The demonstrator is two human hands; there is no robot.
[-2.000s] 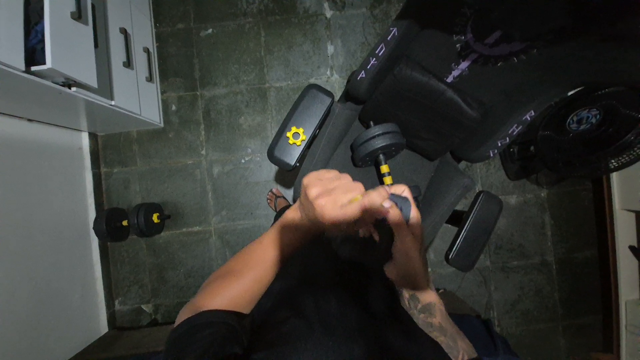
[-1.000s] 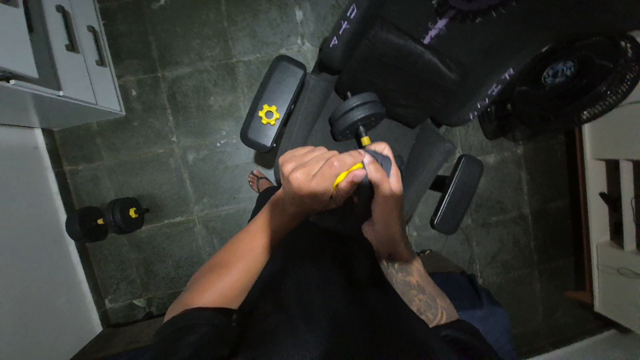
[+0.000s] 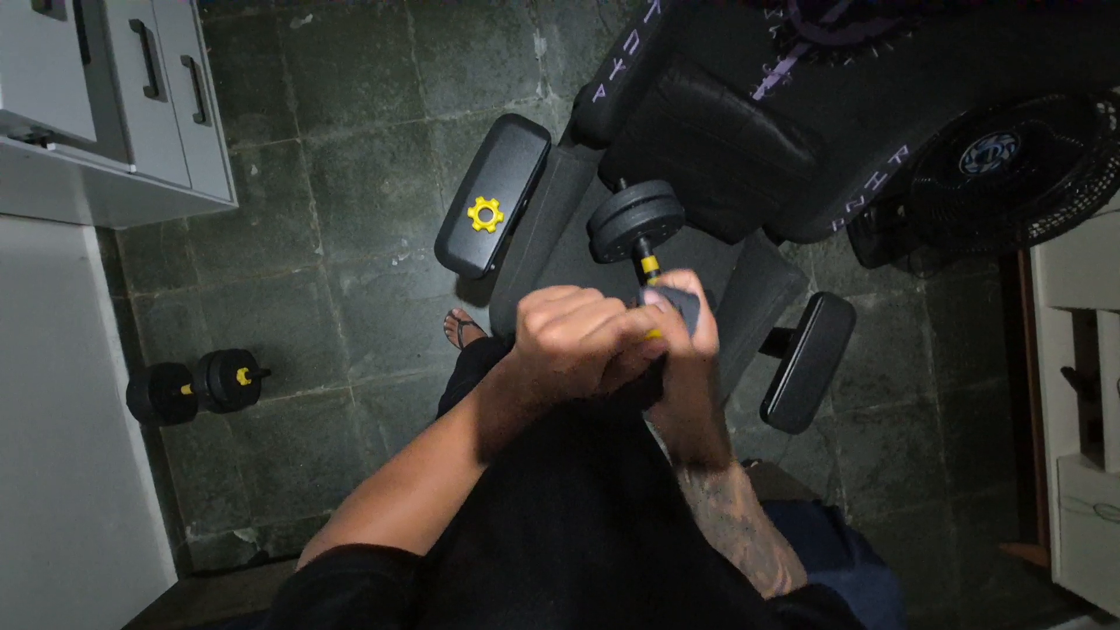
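Note:
A dumbbell (image 3: 637, 220) with dark weight plates and yellow bands on its bar lies over the seat of a black gaming chair (image 3: 582, 262). My right hand (image 3: 687, 324), on the tattooed arm's side, is closed around a dark plate at the dumbbell's near end. Against that end my left hand (image 3: 577, 337) is curled, its fingers on a yellow part that mostly hides behind them. A loose yellow star-shaped collar nut (image 3: 486, 214) lies flat on the chair's left armrest (image 3: 516, 144).
A second dumbbell (image 3: 194, 385) rests on the dark tiled floor at the left. White drawers (image 3: 149, 87) stand at the upper left. A black fan (image 3: 989, 153) is beside the chair, and a white shelf unit (image 3: 1076, 367) stands at the right edge. My sandalled foot (image 3: 462, 328) is beside the chair.
The curled left hand has changed its angle around the yellow part at the dumbbell's near end. The other hand keeps its hold. The view has shifted somewhat.

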